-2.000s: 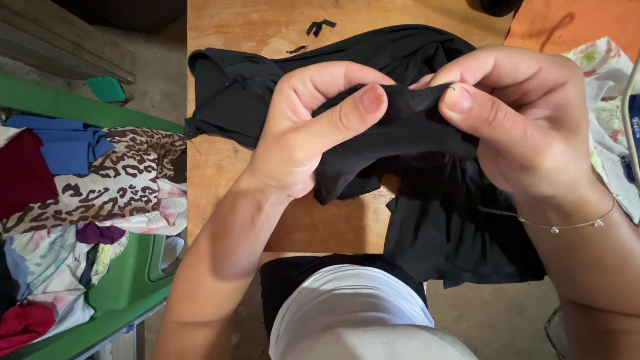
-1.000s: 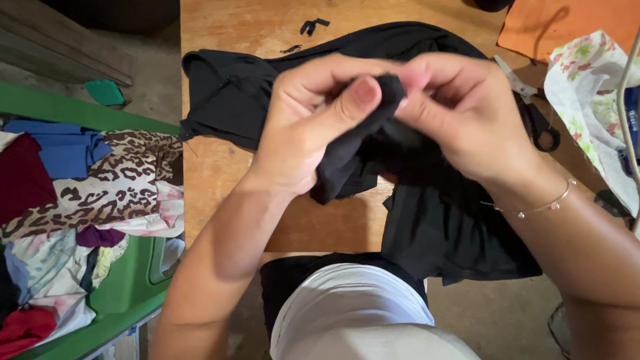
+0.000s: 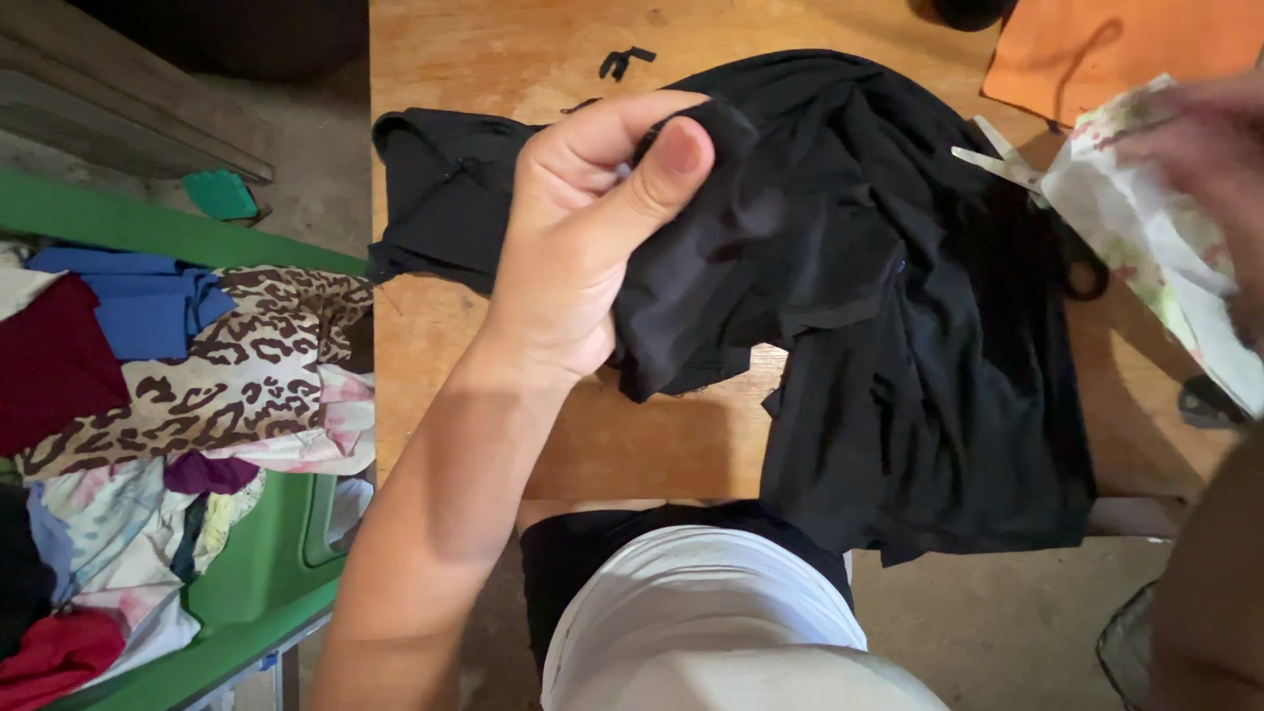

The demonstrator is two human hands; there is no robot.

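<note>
Pinched between the thumb and fingers of my left hand point(image 3: 602, 207) is an edge of a black fabric garment point(image 3: 928, 326), held up over the wooden table. The rest of the garment spreads across the table and drapes over its near edge. My right hand point(image 3: 1200, 163), blurred, is at the far right over a floral white cloth point(image 3: 1136, 217); whether it grips anything cannot be made out. Scissors point(image 3: 1002, 163) lie between the garment and that cloth, their blades showing and one dark handle loop beside the black fabric.
Small black scraps point(image 3: 627, 61) lie on the wooden table point(image 3: 642, 444) beyond the garment. An orange cloth point(image 3: 1126, 49) occupies the far right corner. Left of the table, a green plastic container point(image 3: 247, 592) holds folded blue, maroon and leopard-print fabrics point(image 3: 237, 375).
My right hand has let go of the black fabric and moved right, to the floral cloth. My left hand still holds the fabric in about the same place.
</note>
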